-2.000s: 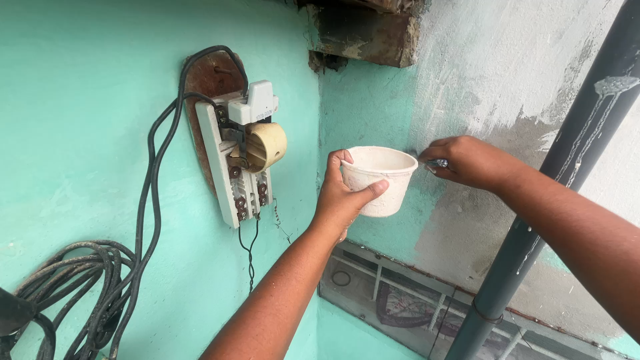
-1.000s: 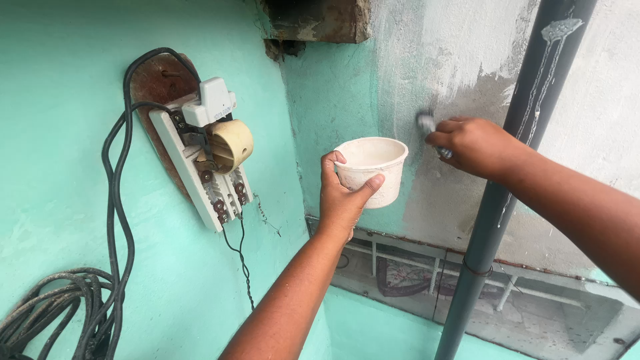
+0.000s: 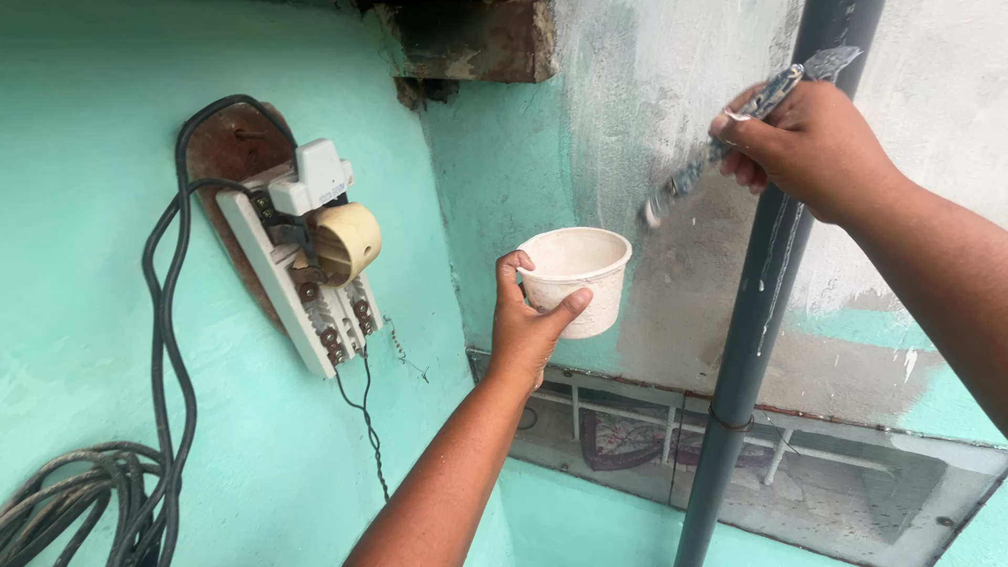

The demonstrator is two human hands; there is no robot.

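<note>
My left hand (image 3: pixel 535 323) grips a round off-white tub (image 3: pixel 591 291) smeared with paint, thumb on its side and a finger over the rim. My right hand (image 3: pixel 787 142) holds a paintbrush (image 3: pixel 693 169) by its paint-spattered handle, above and to the right of the tub. The brush slants down to the left, its whitish bristles close to the wall (image 3: pixel 677 260); whether they touch it I cannot tell. That wall carries white paint over grey and green. The tub's bottom inside is hidden.
A grey pipe (image 3: pixel 744 346) with white drips runs down at the right. On the left wall, an electrical knife switch (image 3: pixel 291 260) with exposed terminals sits on a board, beside looping black cables (image 3: pixel 165 315). A beam end (image 3: pixel 480 39) juts out above; a barred window (image 3: pixel 622 425) lies below.
My right hand has risen and moved right, to in front of the pipe, still holding the brush. My left hand keeps hold of the tub.
</note>
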